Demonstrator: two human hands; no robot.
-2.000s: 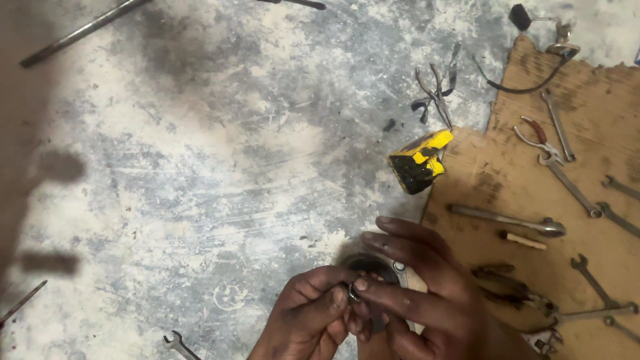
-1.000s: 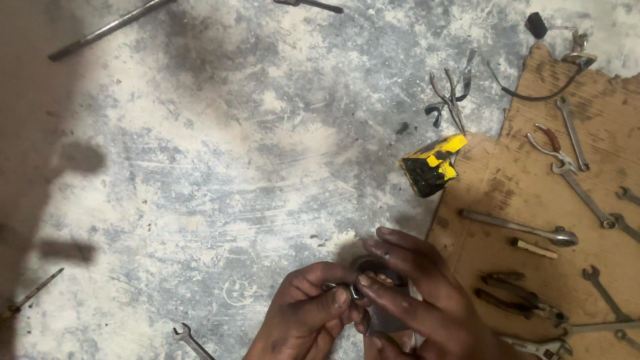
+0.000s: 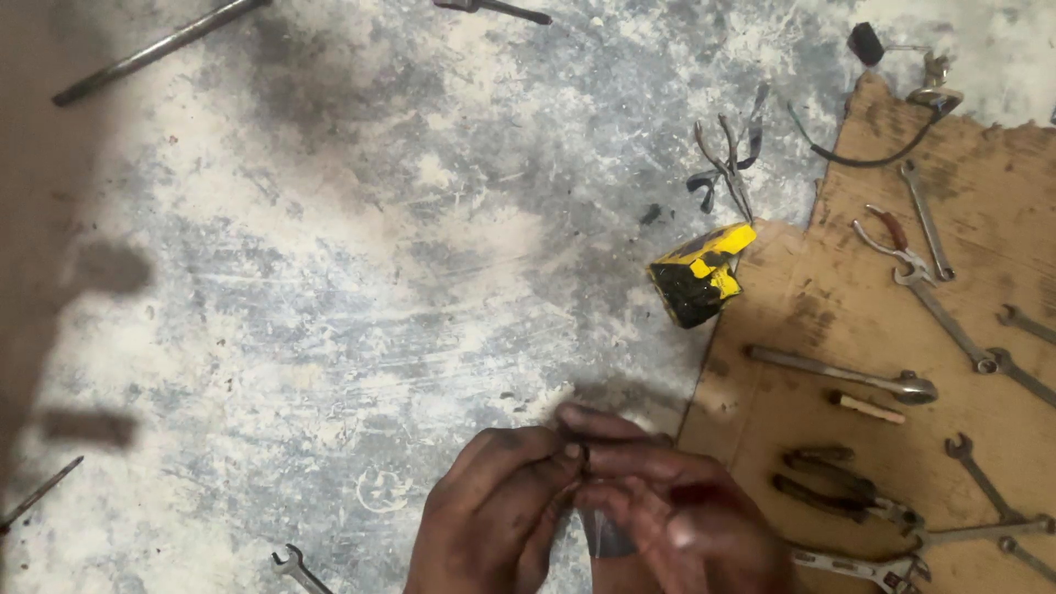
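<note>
At the bottom centre, my left hand [image 3: 499,511] and my right hand [image 3: 685,503] meet at the fingertips. Between thumbs and forefingers they pinch a small dark part [image 3: 584,454], mostly covered by the fingers, so its kind cannot be told. Below the fingers, partly behind my right hand, shows a dark smooth object [image 3: 609,535]. A crumpled yellow and black box [image 3: 701,276] lies on the floor above my right hand.
Cardboard [image 3: 767,330] on the right bears combination wrenches [image 3: 949,322], a ratchet handle [image 3: 833,371], red-handled pliers [image 3: 895,239], dark-handled pliers [image 3: 850,491] and an adjustable wrench [image 3: 866,569]. Needle-nose pliers [image 3: 730,169] lie above the box. A metal bar [image 3: 165,49] lies upper left, an open-end wrench [image 3: 299,569] lower left.
The fingers of both hands have drawn closer together around the small part. The round dark opening seen earlier beneath my right fingers is now covered.
</note>
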